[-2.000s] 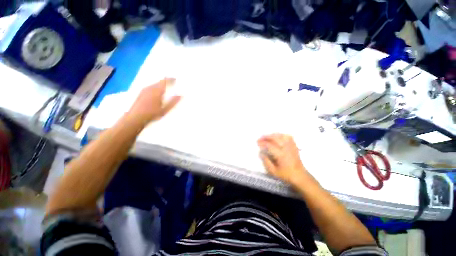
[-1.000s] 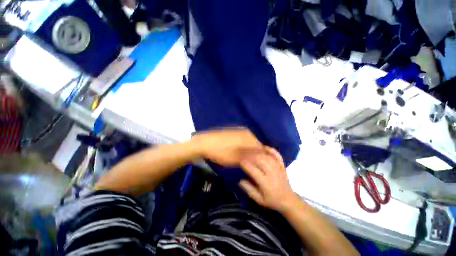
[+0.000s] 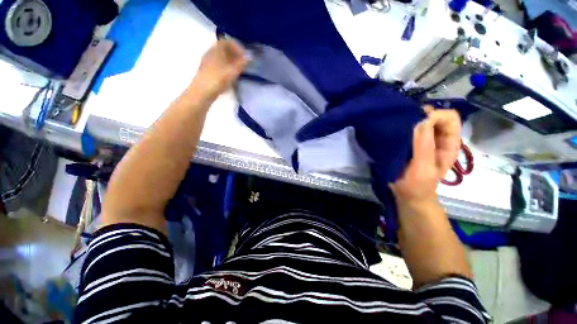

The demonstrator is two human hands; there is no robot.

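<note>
A navy garment (image 3: 285, 31) with pale grey-blue parts (image 3: 272, 104) lies across the white table and hangs over its front edge near the middle. My left hand (image 3: 223, 62), slightly blurred, pinches the garment's left edge above the table. My right hand (image 3: 433, 149) pinches the navy cloth at its right side, close to the sewing machine. Some of the cloth under and behind my right hand is hidden. The red scissor handles (image 3: 465, 163) show just right of my right hand, partly covered by it.
The white sewing machine (image 3: 436, 47) with a dark panel stands at the right. A strip with a ruler (image 3: 272, 169) runs along the table's front edge. A control box (image 3: 539, 192) is at the right end. A blue sheet (image 3: 130, 38) and a navy box-like object with a round disc (image 3: 28, 22) lie left.
The navy garment has been turned and spread, showing grey-blue parts. My hands, together a second ago, are now apart, left hand up and leftward, right hand rightward. The view has shifted.
</note>
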